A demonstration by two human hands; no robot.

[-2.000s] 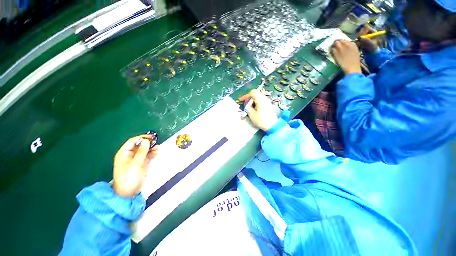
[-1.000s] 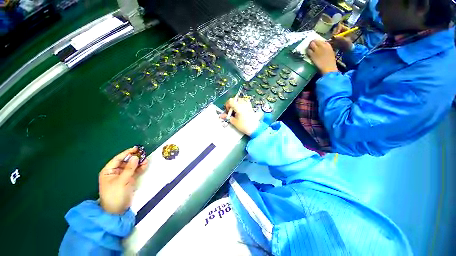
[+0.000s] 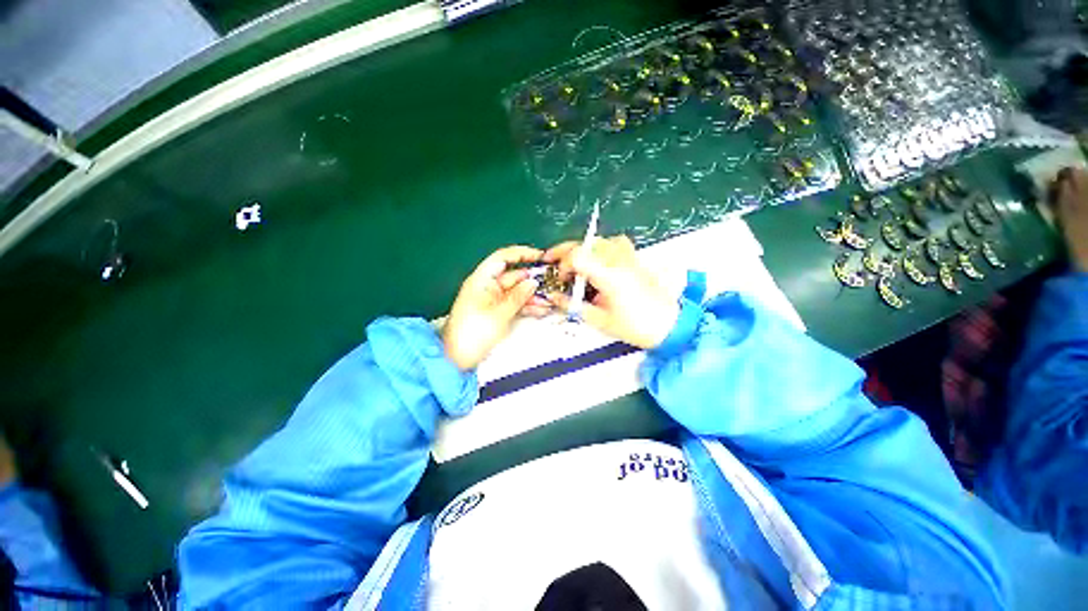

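Observation:
My left hand (image 3: pixel 487 308) holds a small dark and gold unit (image 3: pixel 548 282) in its fingertips, above the white work sheet (image 3: pixel 704 263) with one black stripe. My right hand (image 3: pixel 623 292) holds a slim pale hand tool (image 3: pixel 588 248), its narrow end pointing up and away. The right fingertips meet the unit, so both hands touch it. The fingers hide much of the unit. The round gold-yellow piece is not seen lying on the sheet; whether it is the piece in my fingers I cannot tell.
A partly filled clear blister tray (image 3: pixel 668 149) lies beyond the sheet, a glossier tray (image 3: pixel 925 96) farther right. Loose crescent parts (image 3: pixel 916 257) lie at right. A small white piece (image 3: pixel 248 216) and a white tool (image 3: pixel 124 480) lie at left. Parts of other people show at both edges.
My hands have come together over the sheet; my right hand left the sheet's far right end. The gold-yellow piece no longer shows on the sheet. The view has swung left.

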